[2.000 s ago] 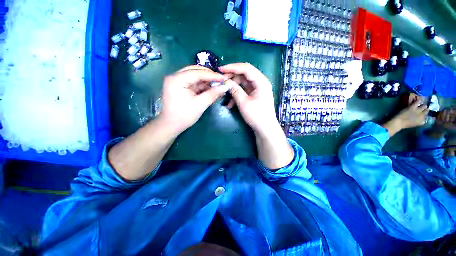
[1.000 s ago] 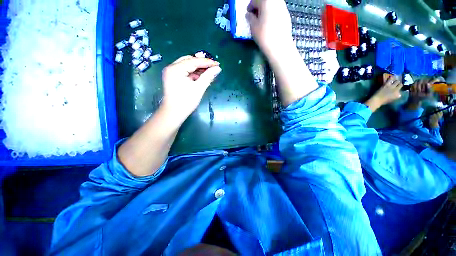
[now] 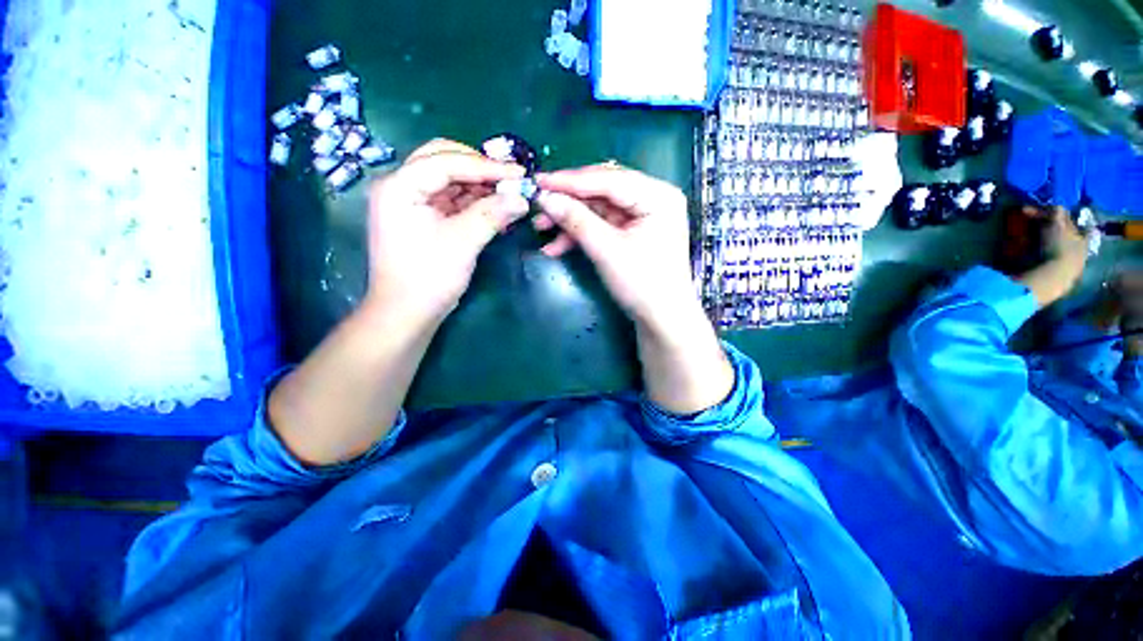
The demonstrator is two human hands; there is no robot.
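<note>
My left hand pinches a small silver-white cylindrical part between thumb and fingers. My right hand meets it from the right, fingertips closed at the part's right end; whether they grip a separate tiny piece cannot be told. A round black unit with a white patch on top sits on the bench just beyond my fingertips, partly hidden by them. A loose pile of small silver-white cylinders lies beyond and left of my left hand.
A large blue bin of translucent parts stands left. Beyond my hands are clear sleeves and a small blue bin. Right are a parts tray, a red bin, a white cloth, black units and another worker's arm.
My right hand was at the small blue bin one second ago and is now back at my left hand's fingertips. The silver-white part now shows between them. The neighbour's arm has shifted.
</note>
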